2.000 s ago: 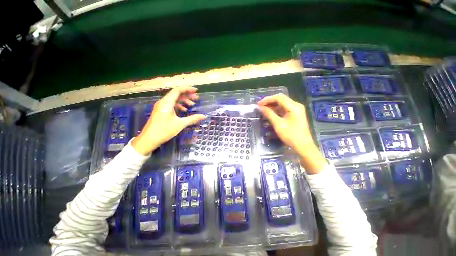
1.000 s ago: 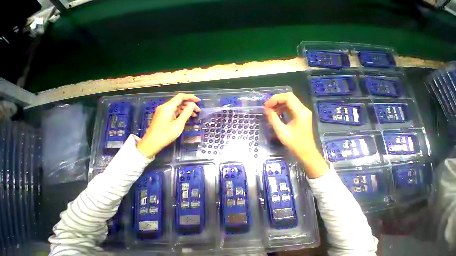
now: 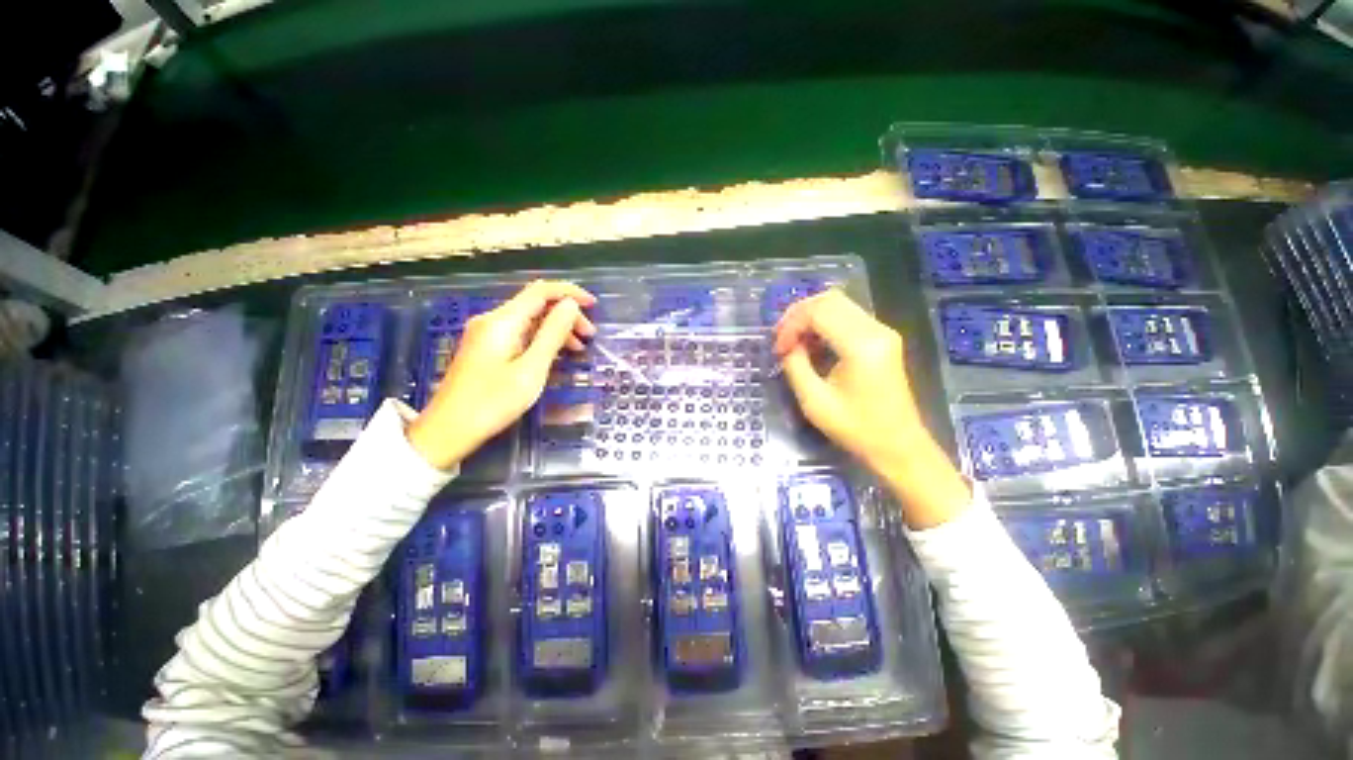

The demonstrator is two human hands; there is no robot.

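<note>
A clear sheet of round stickers (image 3: 680, 401) with rows of small dark rings lies over the upper middle of the blister tray (image 3: 490, 731). My left hand (image 3: 508, 364) pinches its upper left corner between thumb and fingers. My right hand (image 3: 849, 371) has thumb and fingertips together at its upper right edge; a shiny clear film strip shows between the hands. Blue phone rear housings (image 3: 564, 591) sit in the tray pockets, camera holes towards the top. The sheet and hands partly cover the upper row.
A second tray of blue housings (image 3: 1009, 336) lies at right. Stacked blister trays (image 3: 60, 520) stand at left, another stack (image 3: 1321, 275) at far right. A cloudy plastic film (image 3: 193, 423) lies left of the tray. A green conveyor belt (image 3: 594, 119) runs behind. A person's sleeve (image 3: 1328, 594) shows at right.
The right hand has moved slightly left and down at the sheet's upper edge. The sheet shifted a little right from its earliest position. The left hand has drawn its fingers together.
</note>
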